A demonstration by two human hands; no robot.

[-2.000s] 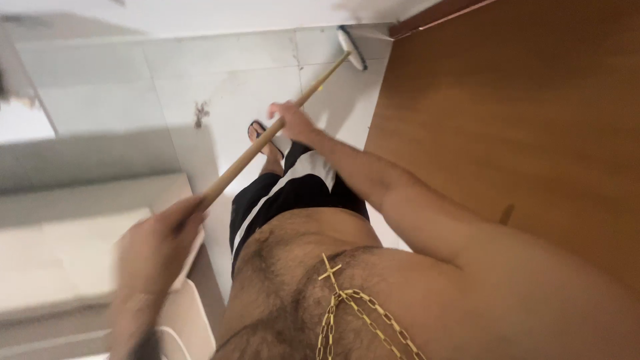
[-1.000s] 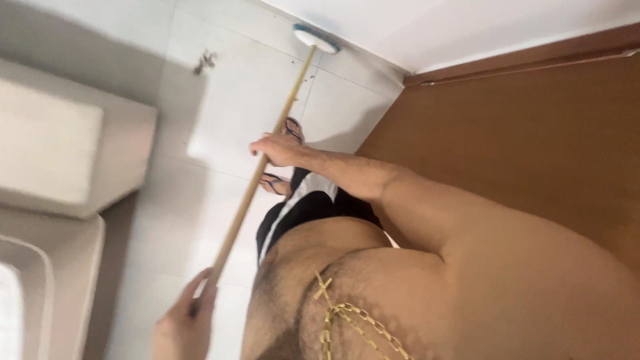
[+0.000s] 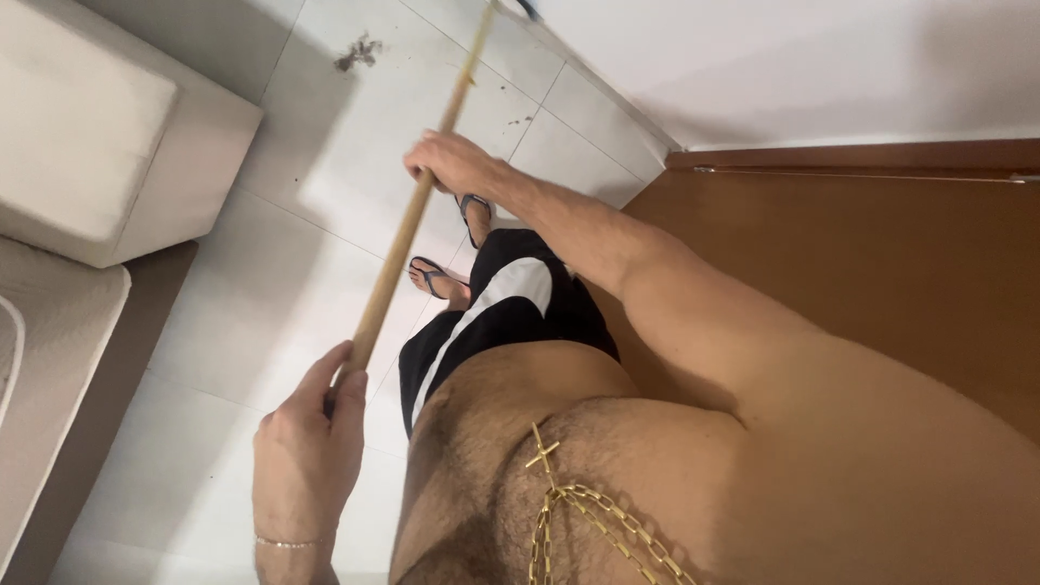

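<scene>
A light wooden pole [image 3: 398,244] runs slantwise from lower left to the top edge. My right hand [image 3: 451,162] is closed around its middle. Lower down, my left hand [image 3: 313,431], with a thin bracelet at the wrist, holds the near end between thumb and fingers. Only a dark sliver of the pole's head [image 3: 526,8] shows at the top edge, beside the white wall; the rest is out of frame. Left of the pole, a patch of dark debris [image 3: 357,53] lies on the pale tiled floor [image 3: 325,146], and small specks [image 3: 518,120] lie right of it.
My feet in flip-flops [image 3: 439,280] stand on the tiles below the right hand. A brown wooden door panel [image 3: 812,260] fills the right side, meeting the white wall [image 3: 772,73] above. Pale block-shaped furniture [image 3: 187,162] stands at the left. A gold chain [image 3: 601,512] hangs at my chest.
Since two seconds ago the pole's head has moved along the wall, away from the door corner and nearer the dark debris. Both hands have kept hold of the pole. The view has shifted.
</scene>
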